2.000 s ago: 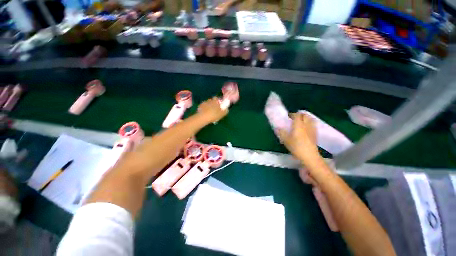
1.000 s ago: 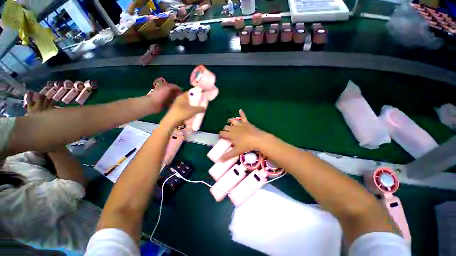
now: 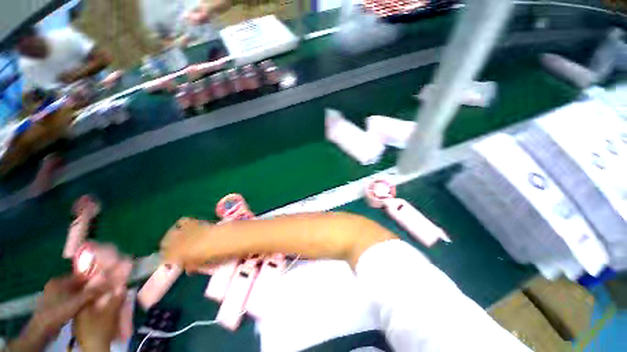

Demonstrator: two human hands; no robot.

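Note:
My right hand (image 3: 184, 242) reaches across to the left and is closed around a pink handheld fan; its handle (image 3: 158, 285) sticks out below. My left hand (image 3: 96, 322), blurred at the lower left, seems to grip another pink fan (image 3: 86, 261), with another person's hand against it. Several fans (image 3: 240, 289) lie beside each other under my right forearm, partly hidden. One fan head (image 3: 232, 206) shows just above the forearm. White sheets (image 3: 309, 302) lie below it. A single fan (image 3: 412, 221) lies on the bench to the right.
Wrapped fans (image 3: 357, 141) lie on the green belt beside a metal post (image 3: 447, 89). Grey and white boxes (image 3: 543, 185) stand at right, above brown cartons (image 3: 550, 309). A black charging block (image 3: 159, 322) with a white cord is at lower left. Another person (image 3: 62, 58) is across the line.
The view has turned right. My right hand has moved left, from beside the grouped fans onto a fan. My left hand is now low at the left, against another person's hand.

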